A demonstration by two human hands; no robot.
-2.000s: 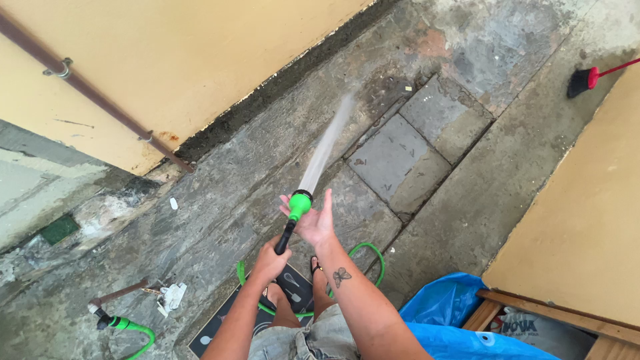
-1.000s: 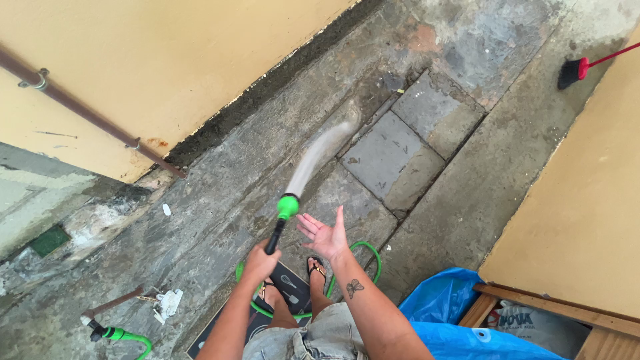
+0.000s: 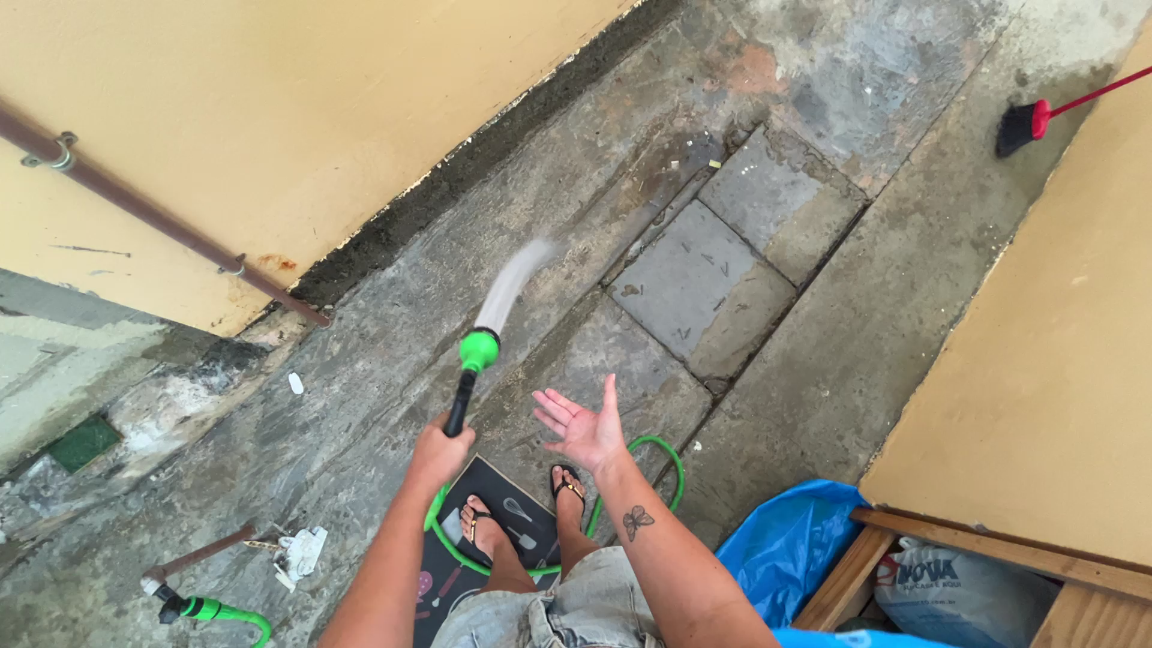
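My left hand (image 3: 443,453) is closed around the black handle of a garden hose spray nozzle (image 3: 478,349) with a green head. Water (image 3: 515,283) sprays out of it, up and to the right, over the wet concrete floor. To the right of the nozzle, my right hand (image 3: 587,430) is held palm up with its fingers spread, touching nothing. A green hose (image 3: 681,481) loops around my feet and over a dark mat (image 3: 461,576) printed with kitchen utensils.
At the lower left, a hose connector (image 3: 202,608) joins a pipe beside white debris (image 3: 300,555). Square slabs (image 3: 688,270) lie ahead. A red-and-black broom (image 3: 1023,126) is at upper right. Blue plastic sheeting (image 3: 787,549) and a wooden frame (image 3: 1008,549) stand lower right.
My right hand was beside the nozzle head two seconds ago and has come away from it, palm up. The nozzle has swung to the left, and its water stream looks shorter and more curved.
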